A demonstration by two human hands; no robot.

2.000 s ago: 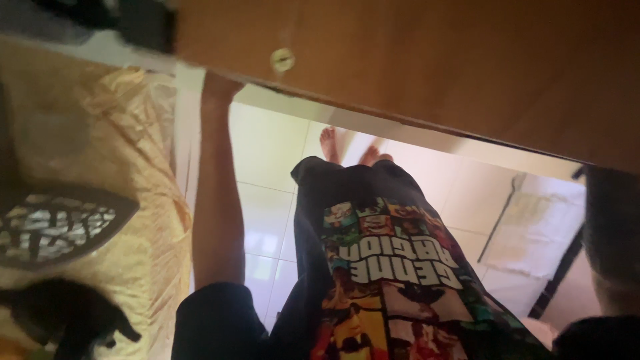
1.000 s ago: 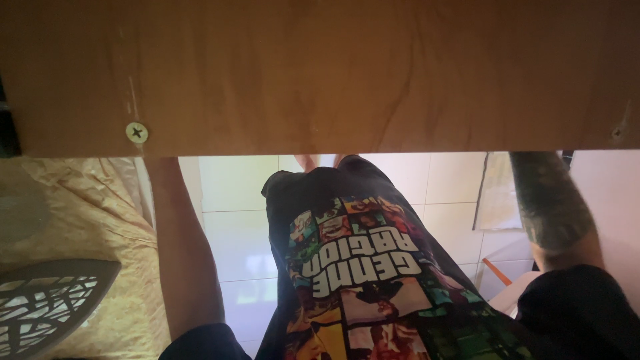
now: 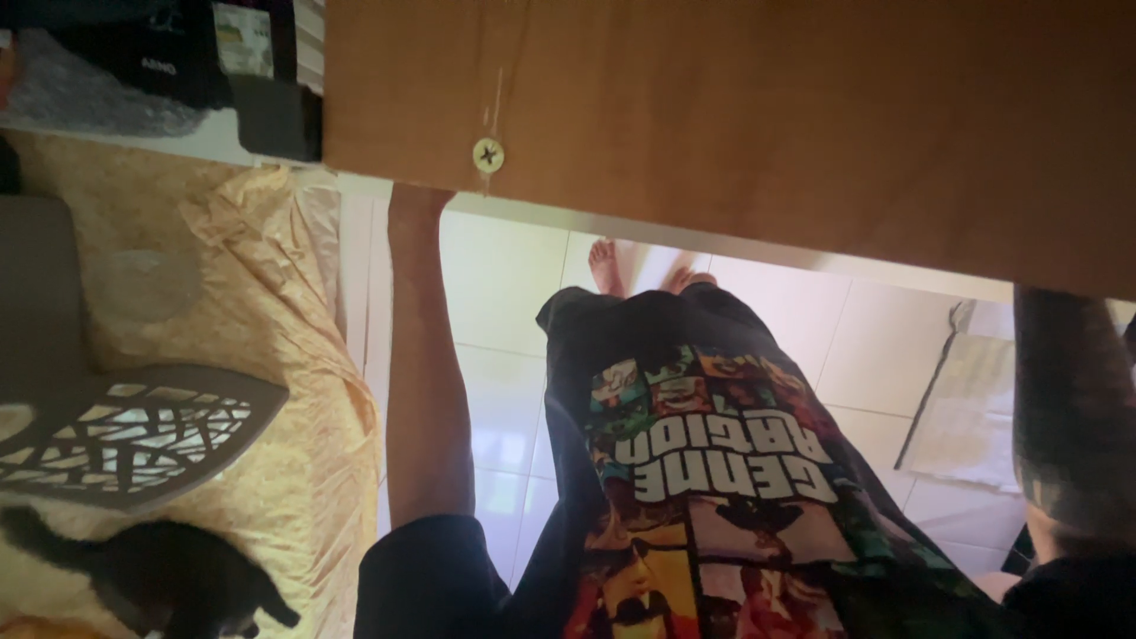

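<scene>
A brown wooden panel [image 3: 710, 133] fills the top of the head view, close to the camera. A cross-head screw [image 3: 488, 155] sits in it near its lower left edge. Both my arms reach up behind the panel: the bare left forearm [image 3: 426, 355] near the screw end, the darker, tattooed right forearm [image 3: 1069, 408] at the far right. The panel hides both my hands, so their fingers and what they touch cannot be seen. Between the arms hangs my dark printed T-shirt [image 3: 728, 470], with my bare feet [image 3: 603, 262] beyond it.
A dark cat [image 3: 169, 568] is on the yellowish cloth [image 3: 328, 497] at lower left, below a grey openwork plastic piece [image 3: 160, 435]. Dark items and clear plastic [image 3: 115, 98] lie at upper left. Pale floor tiles [image 3: 497, 373] and a whitish mat [image 3: 967, 399] show beneath.
The panel's lower edge, level a second ago, now slopes down to the right, and its screw appears farther right. The view has shifted left, bringing the cat back in.
</scene>
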